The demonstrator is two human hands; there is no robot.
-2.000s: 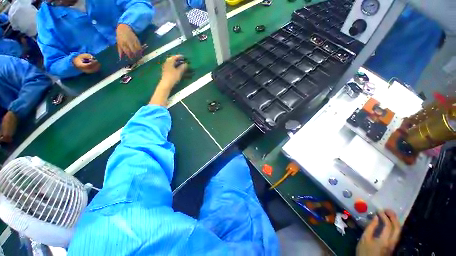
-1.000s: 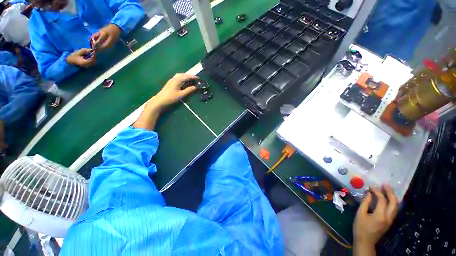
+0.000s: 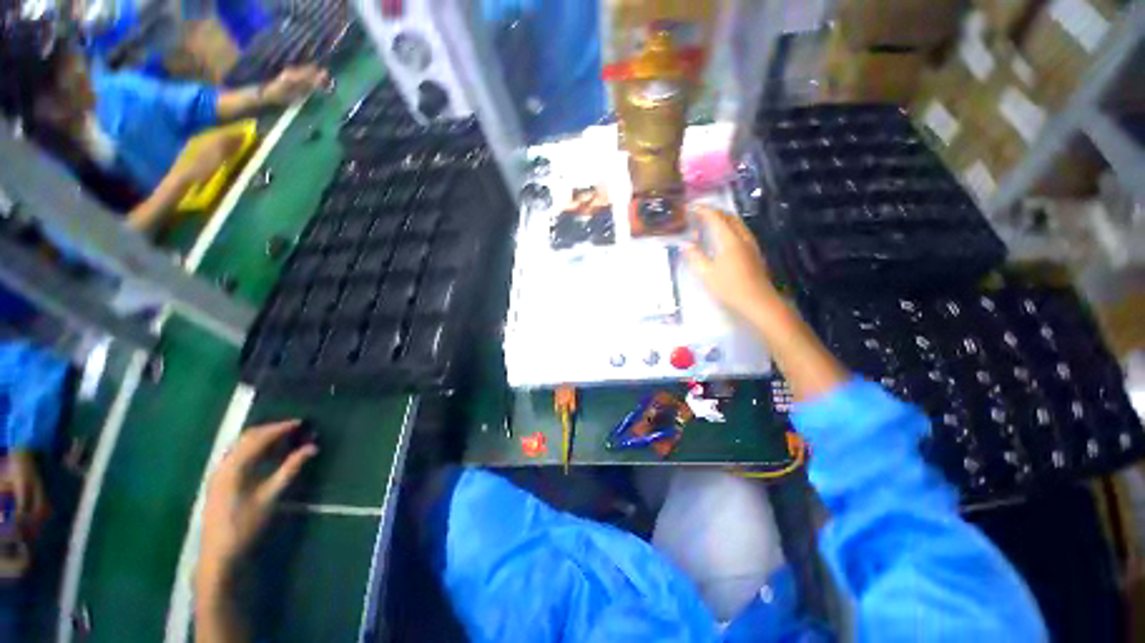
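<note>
My left hand (image 3: 251,484) is over the green bench at the left, thumb and forefinger apart around a small dark part (image 3: 303,435); blur hides whether they grip it. My right hand (image 3: 731,261) reaches over the white press (image 3: 553,314), fingertips beside the right orange-brown fixture (image 3: 655,216) under the brass press head (image 3: 655,126). I cannot tell whether it holds anything. The left fixture (image 3: 581,222) bears black parts.
Black blister trays (image 3: 364,270) stand left of the press; filled trays (image 3: 992,377) stand at the right. The green conveyor (image 3: 157,427) runs along the left. Blue-orange pliers (image 3: 650,425) and an orange-handled tool (image 3: 566,421) lie in front. A person's arm (image 3: 188,113) is upper left.
The view has turned right. My right hand has left the press's front buttons and reached to the right fixture. My left hand remains by the green bench, lower in view.
</note>
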